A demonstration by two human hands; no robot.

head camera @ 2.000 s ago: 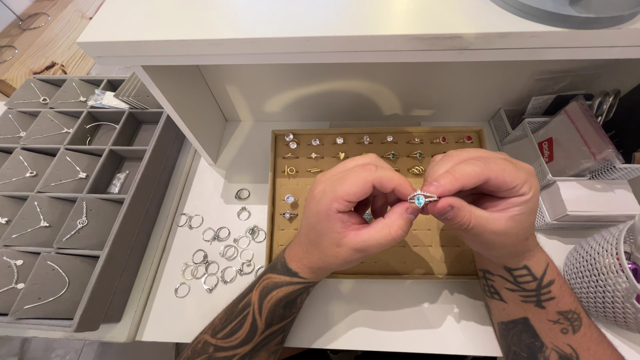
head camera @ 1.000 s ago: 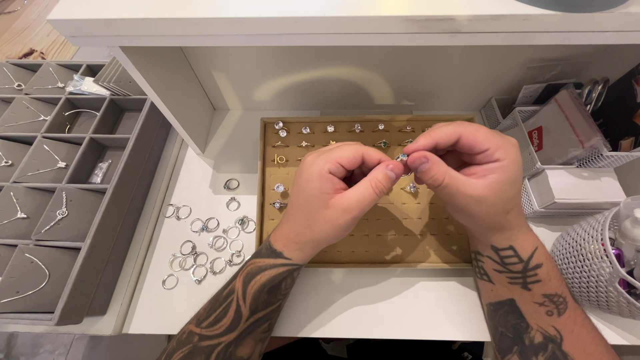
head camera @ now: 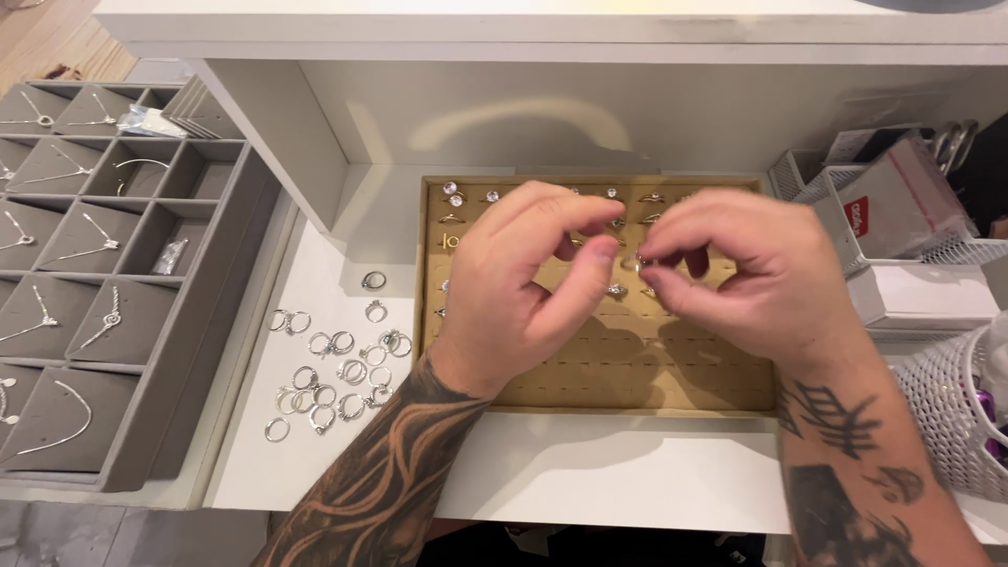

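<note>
A tan ring display tray (head camera: 630, 402) lies on the white shelf, with rings in slots along its upper rows. Above its middle, my right hand (head camera: 732, 276) pinches a small ring (head camera: 636, 261) between thumb and fingertips; the ring is blurred. My left hand (head camera: 535, 283) is over the tray's left half, thumb and fingers apart, holding nothing, and it hides part of the rings. Loose silver-coloured rings (head camera: 352, 372) are scattered on the white surface left of the tray. One ring with a bluish stone (head camera: 374, 280) lies a little above the others.
At the left stands a grey compartment tray (head camera: 177, 378) with necklaces on pads. A white upright panel (head camera: 268, 134) and an overhanging white top (head camera: 551, 39) bound the shelf. On the right are a mesh organizer (head camera: 854, 228), a white box (head camera: 929, 295) and a woven plastic basket (head camera: 937, 409).
My hands have moved apart. Both held the ring between them before; now only my right hand has it, and my left fingers have let go.
</note>
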